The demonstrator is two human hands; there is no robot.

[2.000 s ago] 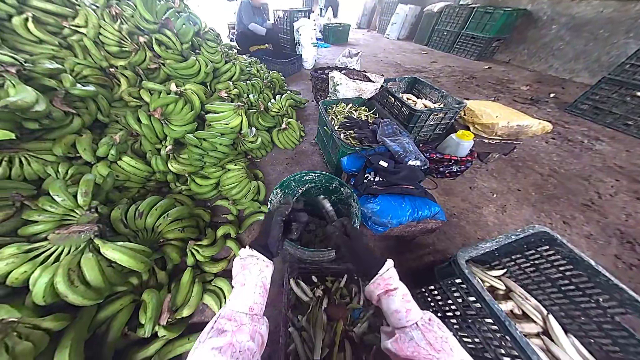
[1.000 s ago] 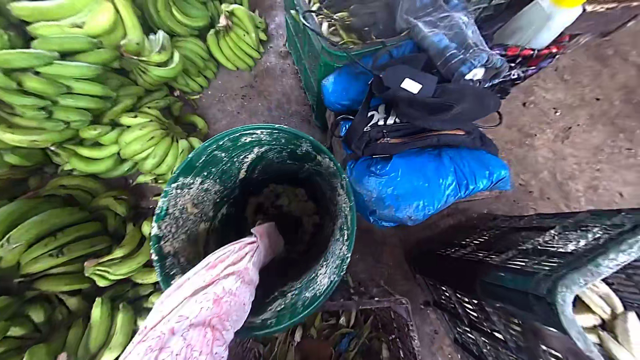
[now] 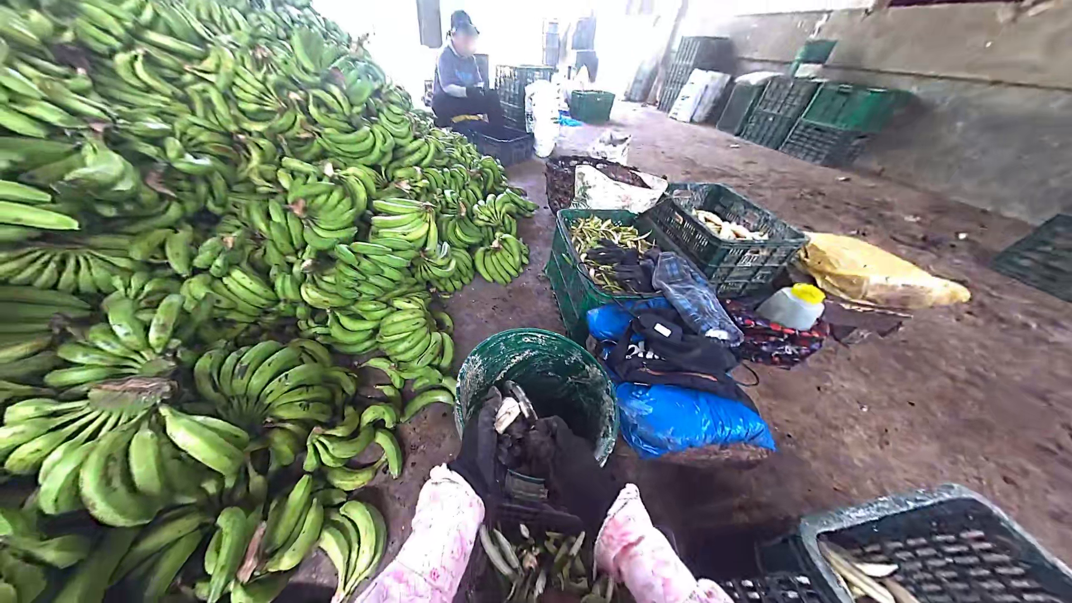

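Note:
My left hand, in a dark glove with a stained pink-and-white sleeve, is at the near left rim of a green plastic bucket. My right hand, gloved alike, is at its near right side. Between the hands is a dark, dirty mass, with a small pale piece and a curved greyish thing at its top. The dark gloves merge with it, so finger positions and any grip are unclear. Below the hands, a container holds green and pale peels. A large heap of green plantains or bananas lies at left.
Ahead right are a green crate of peels, a crate of pale peeled fruit, a blue plastic bag and a yellow sack. A black crate stands at near right. A person sits beyond the heap.
A second ago one pink-sleeved arm reached deep into the bucket; now both gloved hands are together at its near side. The view has lifted from close over the bucket.

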